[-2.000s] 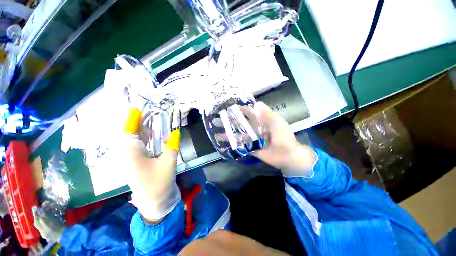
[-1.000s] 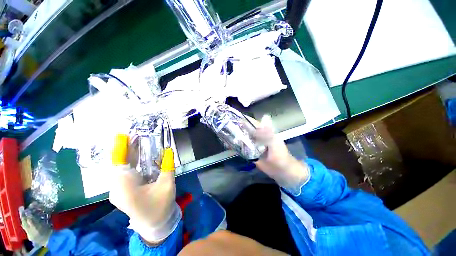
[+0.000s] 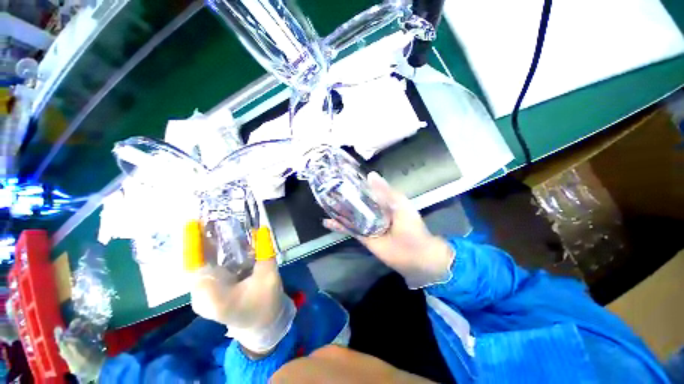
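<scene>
The clear, glossy lamp body (image 3: 346, 191) lies over the white fixture and tray, its lobes spread in several directions. My left hand (image 3: 238, 289), gloved with yellow finger cots, holds the lower left lobe between thumb and finger. My right hand (image 3: 405, 240), also gloved, holds the lower right lobe from its outer side, with fingertips under it. The white block (image 3: 382, 112) is partly hidden by the lamp body. The dark pad (image 3: 304, 212) shows between the two held lobes.
A black screwdriver end (image 3: 426, 34) stands at the tray's upper right; a black cord (image 3: 534, 82) crosses a white sheet (image 3: 570, 45). Red bins (image 3: 36, 307) and crinkled plastic (image 3: 91, 281) are at left, with another person's gloved hand (image 3: 82, 346). An open cardboard box (image 3: 645, 180) is at right.
The lamp body has turned and shifted; its upper lobe now reaches further up and left. The right lobe has tilted, and my right hand now grips it from outside. A black screwdriver end has appeared at upper right.
</scene>
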